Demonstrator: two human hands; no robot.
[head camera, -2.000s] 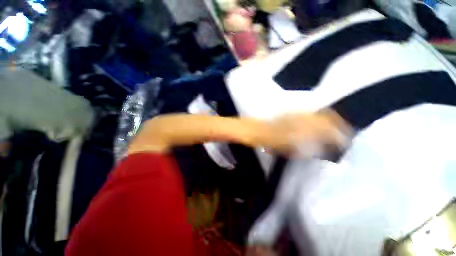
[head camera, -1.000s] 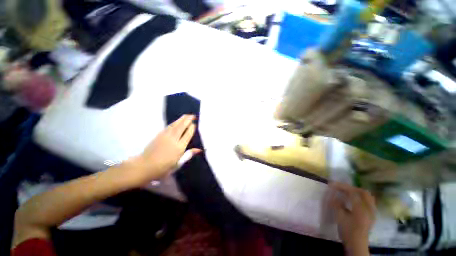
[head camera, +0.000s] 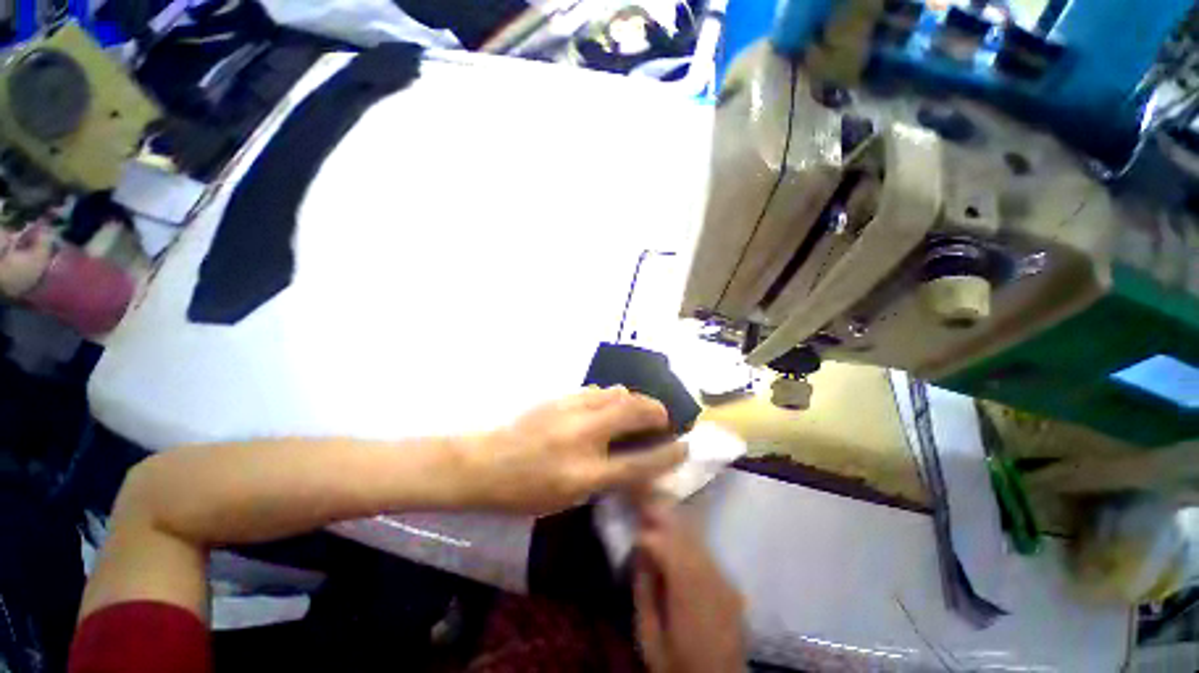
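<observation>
A black curved fabric piece (head camera: 647, 375) lies on the white table at its front edge, left of the needle area, and hangs down towards my lap. My left hand (head camera: 579, 450) rests on it, fingers bent over the cloth. My right hand (head camera: 686, 592) is blurred, close below my left hand, at a white strip (head camera: 704, 458) over the black piece. The strip's lower part is blurred between the hands; which fingers grip it is unclear. The beige sewing machine head (head camera: 907, 224) stands right of the hands, with its presser foot area (head camera: 752, 375) beside the black piece's end.
Another black curved piece (head camera: 270, 197) lies at the table's (head camera: 447, 171) far left. Green snips (head camera: 1010, 487) and a dark grey strip (head camera: 940, 526) lie right of the machine bed. A pink rounded object (head camera: 82, 289) stands beyond the left edge. Dark cloth lies below the table.
My left hand and the black piece under it have moved right, towards the machine. My right hand has moved left from the bed's right side to the white strip. The view has shifted and steadied.
</observation>
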